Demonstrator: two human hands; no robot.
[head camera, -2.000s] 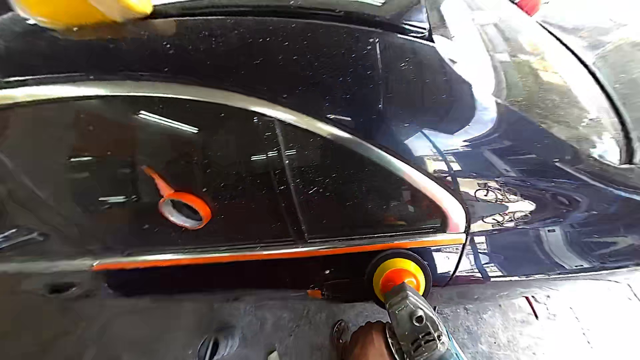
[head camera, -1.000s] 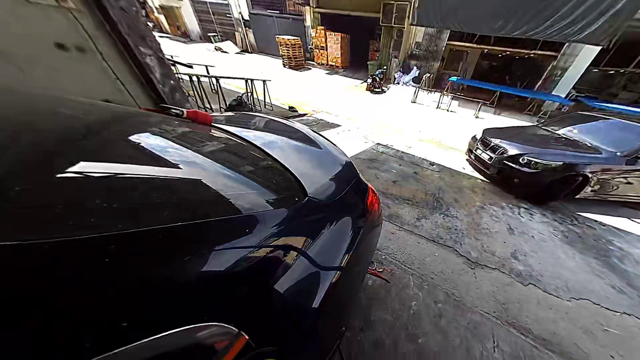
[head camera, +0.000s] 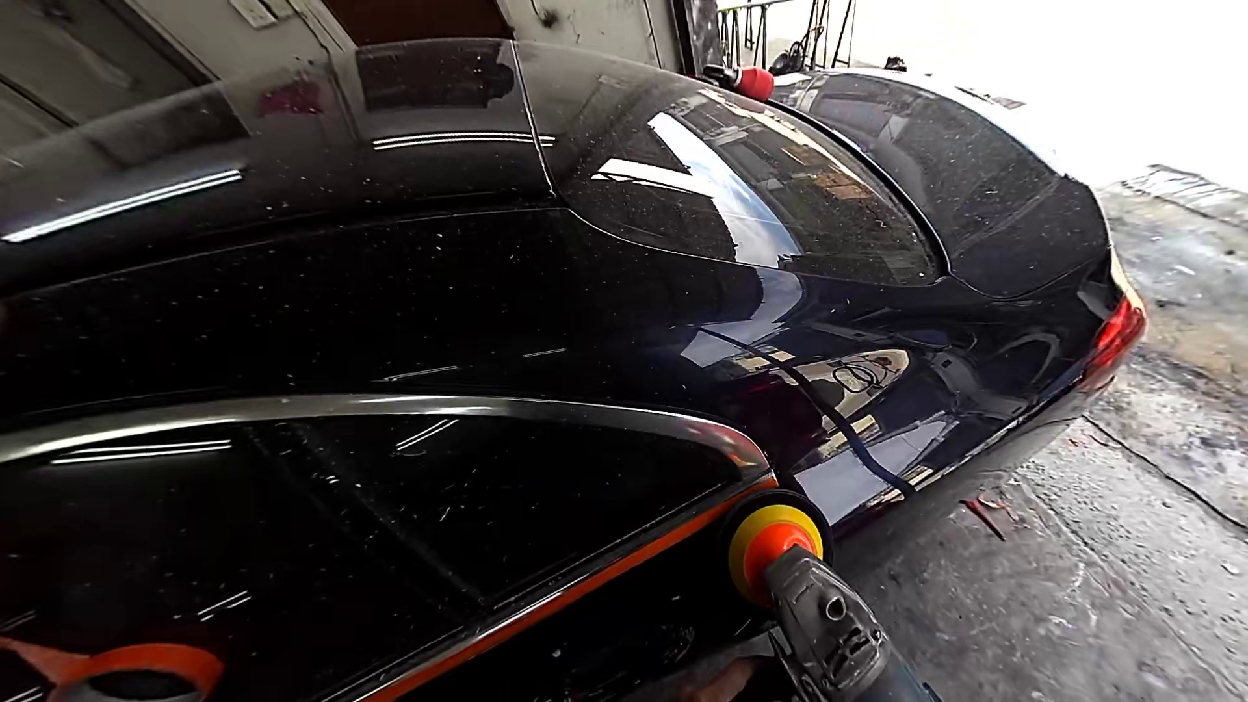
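An angle polisher (head camera: 834, 624) with a grey head, an orange hub and a yellow-edged round pad (head camera: 777, 548) is against the side of a dark car, just below the rear corner of the side window. At the bottom edge, part of my left hand (head camera: 731, 680) shows beside the polisher's head, closed on its side; most of that hand is hidden. My right hand is out of view. Orange masking tape (head camera: 575, 597) runs along the lower window trim. An orange tape roll (head camera: 146, 673) hangs by its loose end on the side window at the lower left.
A red and black tool (head camera: 753, 84) lies by the far edge of the rear window. The car's roof (head camera: 292, 312) bears specks. A red tail light (head camera: 1116, 336) sits at the rear corner. Red scraps (head camera: 987, 515) lie on the concrete floor. Metal stands (head camera: 756, 34) are beyond the car.
The view has swung back from the yard onto the car's side. The parked car and pallets seen one second ago are out of view. The polisher remains near the window's rear corner.
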